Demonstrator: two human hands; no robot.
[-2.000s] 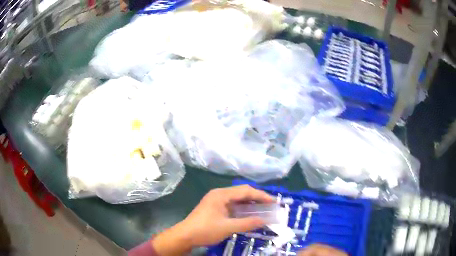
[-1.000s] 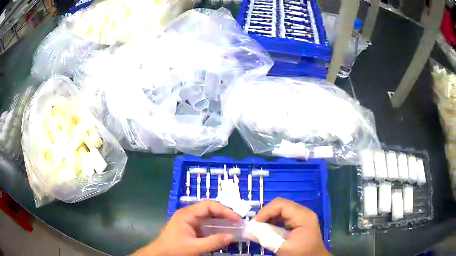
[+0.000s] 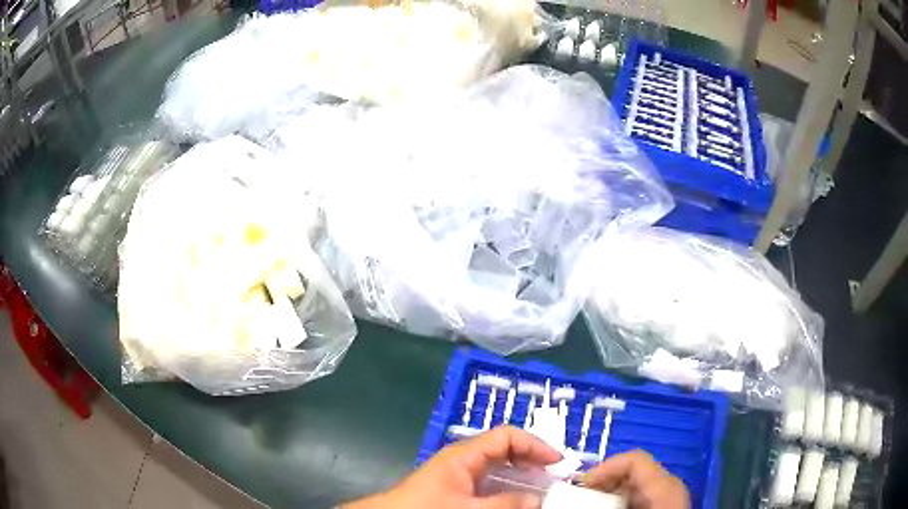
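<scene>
My left hand (image 3: 478, 471) holds a translucent sleeve-like piece between thumb and fingers at the bottom of the view. My right hand (image 3: 637, 481) holds a white housing (image 3: 582, 496) against the end of that piece; its lower part is cut off by the frame edge. The hands are over the front of a blue tray (image 3: 662, 423). T-shaped stems (image 3: 490, 403) lie in rows in the tray's left half. A small white piece (image 3: 548, 423) lies on the stems, just behind my fingertips. The fingers partly hide both held parts.
A bag of cream parts (image 3: 224, 268) is at left, a bag of translucent parts (image 3: 478, 229) in the centre, a bag of white housings (image 3: 697, 308) at right. A blister tray of white blocks (image 3: 831, 442) is at lower right. A stem-filled blue tray (image 3: 692, 114) stands by rack legs (image 3: 816, 119).
The view has swung left since a second ago, so the tray and hands appear further right and lower. The hands still hold the translucent piece and white housing together.
</scene>
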